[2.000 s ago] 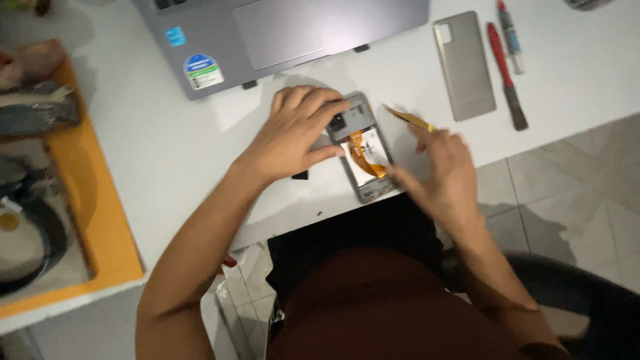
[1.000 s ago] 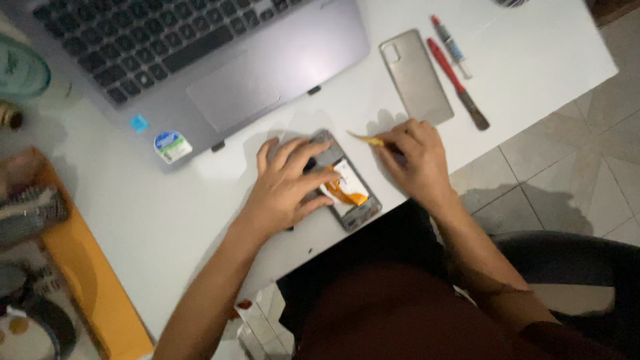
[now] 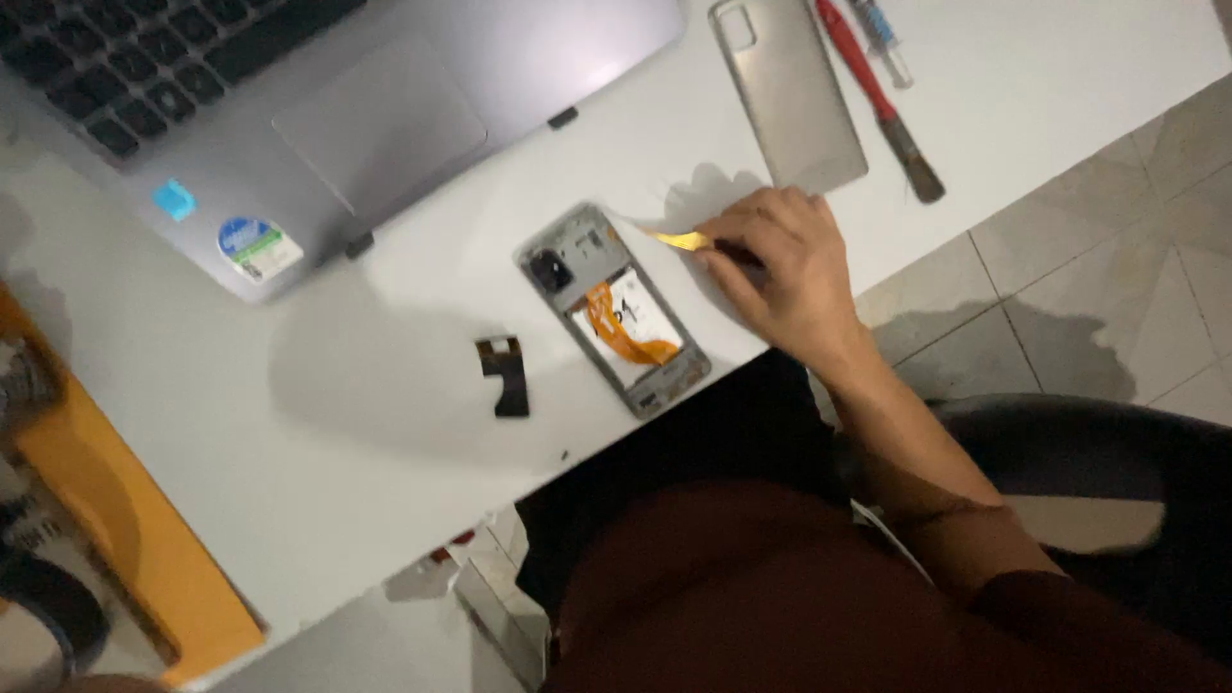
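Note:
An opened smartphone (image 3: 616,308) lies on the white table near its front edge, its camera module (image 3: 551,270) at the upper left and an orange flex cable (image 3: 621,332) across its white battery. My right hand (image 3: 784,265) holds yellow-gold tweezers (image 3: 679,240), whose tips point left beside the phone's top right side without touching it. To the left of the phone lies a small black, notched piece (image 3: 510,377), its material unclear. A grey phone back cover (image 3: 794,91) rests just beyond my right hand. My left hand is out of view; a blurred skin-toned patch at the bottom left edge cannot be identified.
A grey laptop (image 3: 385,125) stands at the upper left. At the upper right lie a red-handled brush (image 3: 881,101) and a syringe (image 3: 884,43). An orange-edged tray or box (image 3: 125,520) with blurred items sits at the left. A tiny dark piece (image 3: 565,455) lies near the front edge.
My left hand has left the phone, where it rested in both earlier frames, and the black piece shows fully. The tweezers remain in my right hand beside the phone.

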